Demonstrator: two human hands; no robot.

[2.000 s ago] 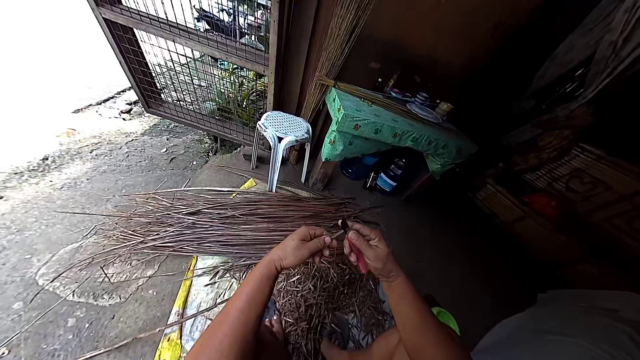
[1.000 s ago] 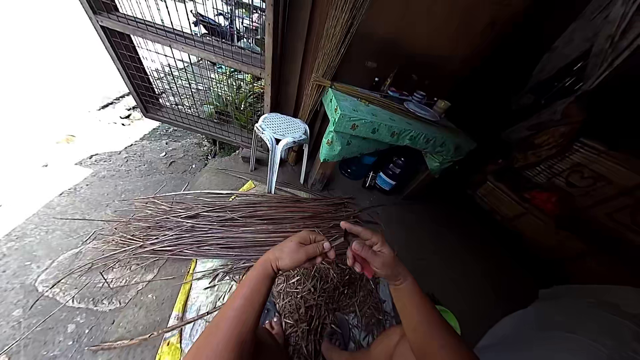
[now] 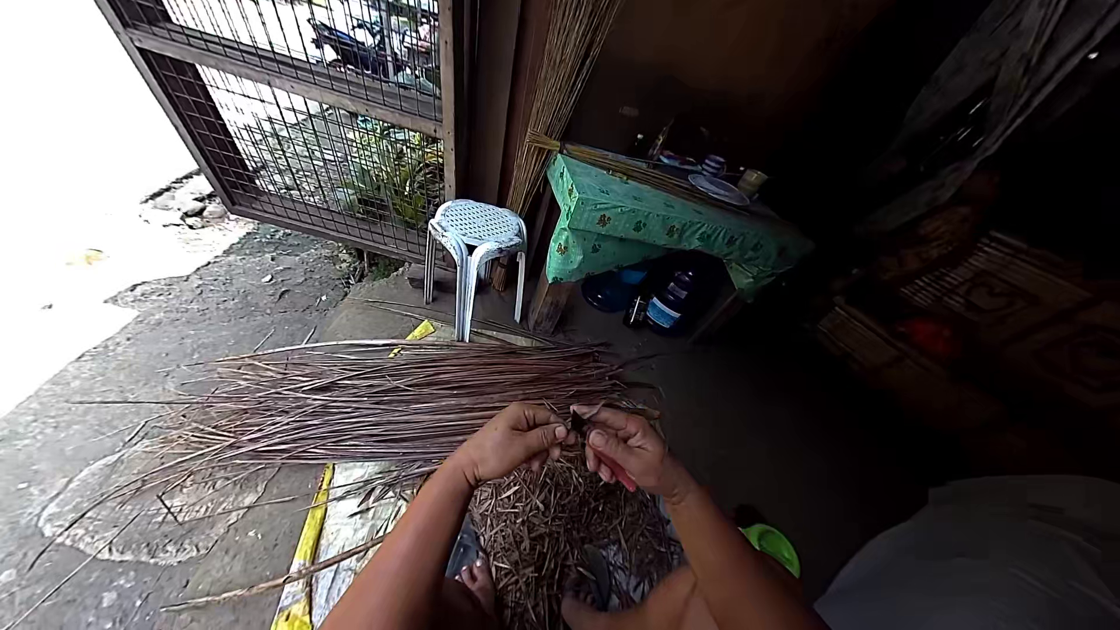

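My left hand (image 3: pixel 516 444) pinches one end of a thin brown dried leaf strip (image 3: pixel 341 560), which runs down and left below my forearm, though its link to my fingers is partly hidden. My right hand (image 3: pixel 632 451), close beside it, is closed on a small knife with a red handle (image 3: pixel 619 472); its dark blade points up between the hands. Behind both hands lies a wide bundle of long dried brown stalks (image 3: pixel 376 402). Under them is a heap of short brown scraps (image 3: pixel 560 516), around my feet.
A white plastic stool (image 3: pixel 479 223) stands beyond the bundle, beside a table with a green cloth (image 3: pixel 647 214). Large water bottles (image 3: pixel 672 302) are under the table. A wire-mesh gate (image 3: pixel 297 114) is at the upper left. A bright green bowl (image 3: pixel 772 549) sits right of my forearm.
The long strip at the lower left lies in a different position than in the earlier frames. My right hand has shifted slightly on the knife, and both hands remain close together.
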